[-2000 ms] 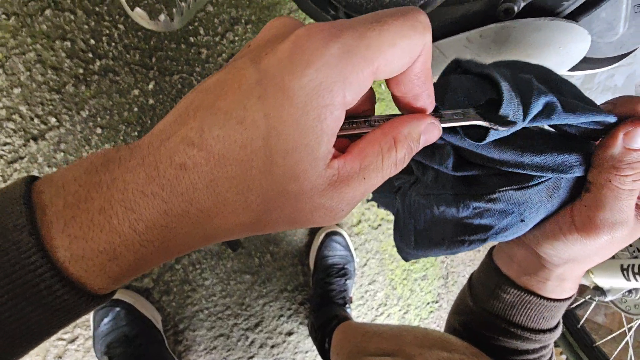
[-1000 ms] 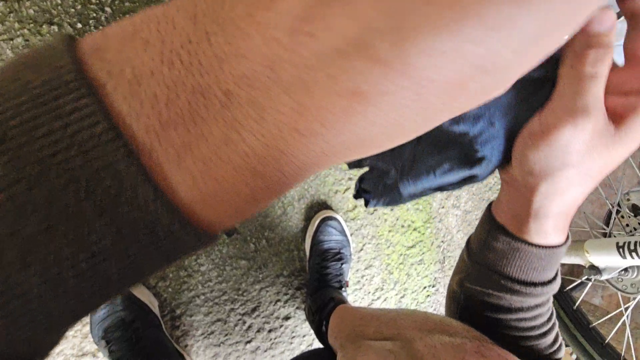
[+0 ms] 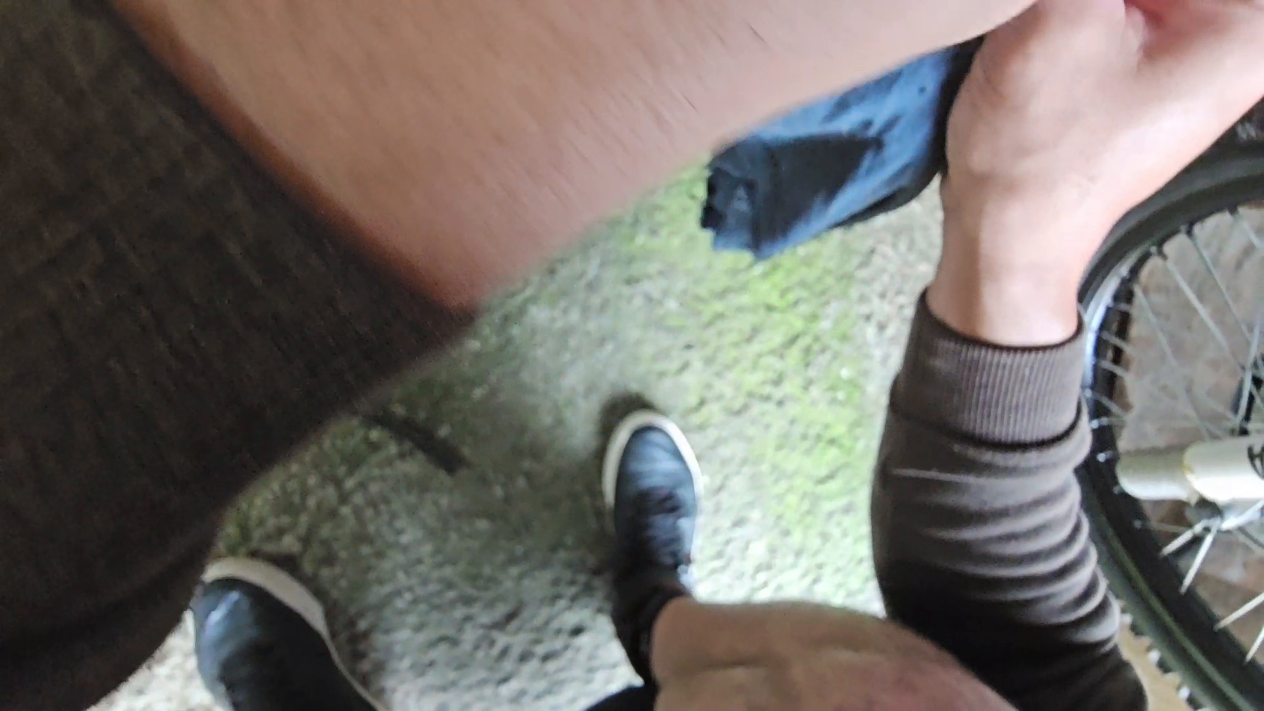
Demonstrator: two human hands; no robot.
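My left forearm crosses the upper part of the head view, blurred and close to the camera, and my left hand is beyond the top edge. My right hand (image 3: 1066,128) is at the upper right, its fingers mostly cut off by the frame. Against its palm side a dark blue cloth (image 3: 820,168) hangs bunched, partly covered by my left forearm. The wrench seen earlier is not visible now.
A spoked bicycle wheel (image 3: 1116,523) with a black tyre stands at the right, beside a pale fork leg (image 3: 1200,472). Below are rough mossy ground (image 3: 780,375), my two dark shoes (image 3: 654,494) with white soles, and my bare knee.
Two seconds ago my left hand pinched a metal wrench by the cloth; it has since moved up and right, out of view. My right hand and the cloth have shifted up in the frame.
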